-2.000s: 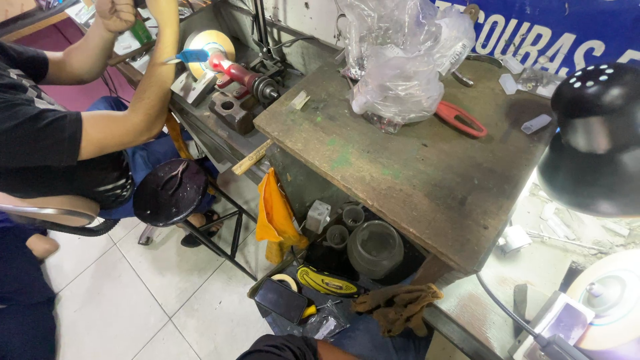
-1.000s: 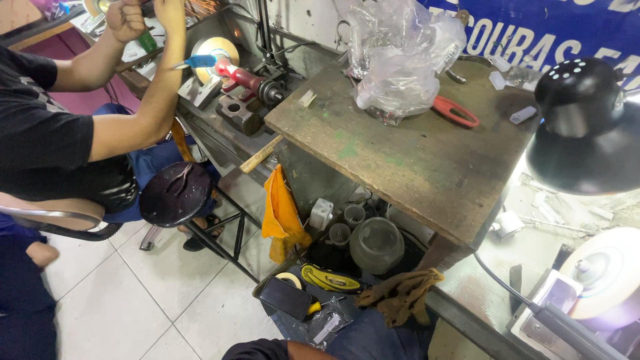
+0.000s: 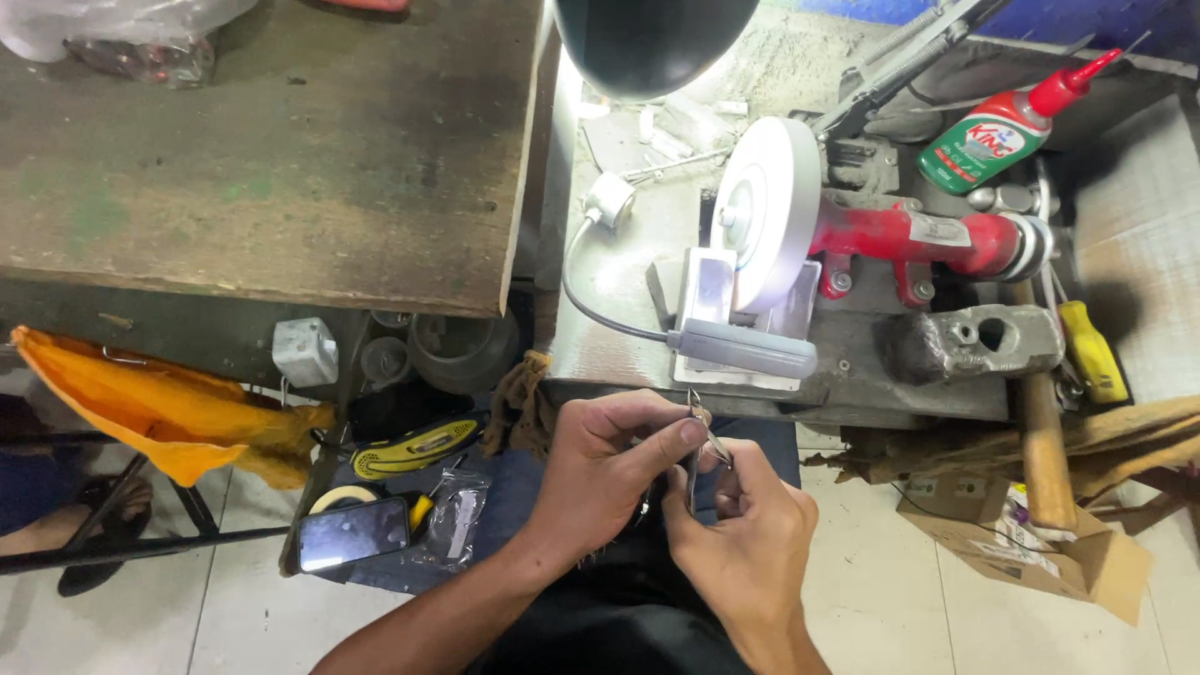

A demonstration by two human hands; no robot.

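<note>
My left hand grips a small metal tool, perhaps small scissors or nippers, by its upper part between thumb and fingers. The fingers of my right hand close on the lower, handle end of the same tool. Both hands are just below the front edge of the bench, above my lap. Beyond them stands a red bench grinder with a white grinding wheel. A gray lamp with a flexible neck lies across the plate in front of the wheel.
A black lamp shade hangs above the bench. At right are a sledgehammer head, a red-and-green bottle and a yellow-handled tool. At left stand a wooden table, an orange cloth and a phone. A cardboard box sits on the floor.
The view has swung right and down to the near grinder. Both my hands and the metal tool now show; neither hand was visible earlier. The co-worker's arms have left the view.
</note>
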